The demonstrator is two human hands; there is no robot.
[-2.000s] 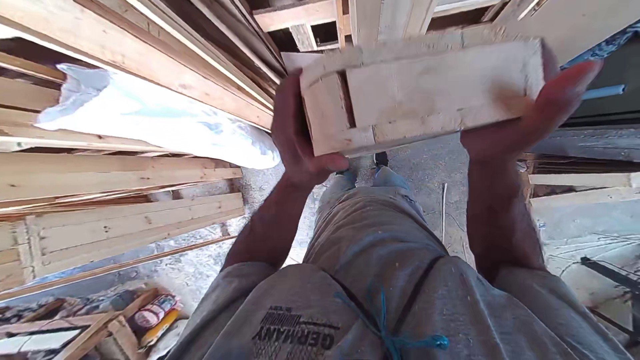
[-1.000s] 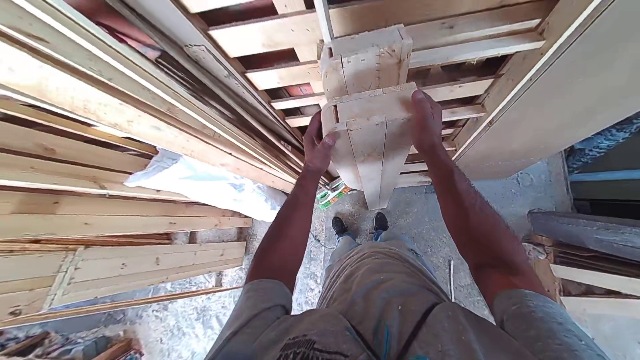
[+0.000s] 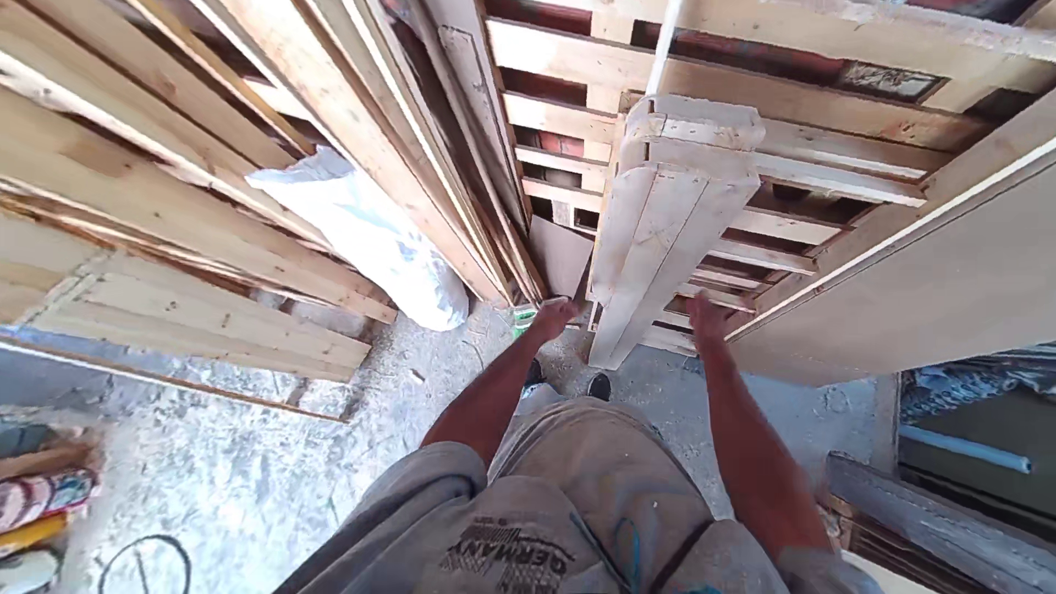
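A tall panel of joined wooden boards [image 3: 656, 239] stands upright in front of me, its lower end on the floor, against a wooden slatted frame [image 3: 561, 120]. More panels of the same kind stand close behind it. Left of the panel's lower part is my left hand [image 3: 554, 319], its fingers partly curled and blurred. My right hand [image 3: 705, 318] is to the panel's right, near the lower slats. Both hands appear apart from the panel, and I see nothing held in either.
Long timber planks [image 3: 355, 124] lean at the left beside a white sack [image 3: 388, 247]. A large flat board [image 3: 899, 280] leans at the right. A black cable loop [image 3: 148, 561] lies on the dusty concrete floor [image 3: 247, 470].
The panel, held up crosswise and then upright between both hands, now stands against the slatted frame. Both hands have let go of it and are lower, one on each side.
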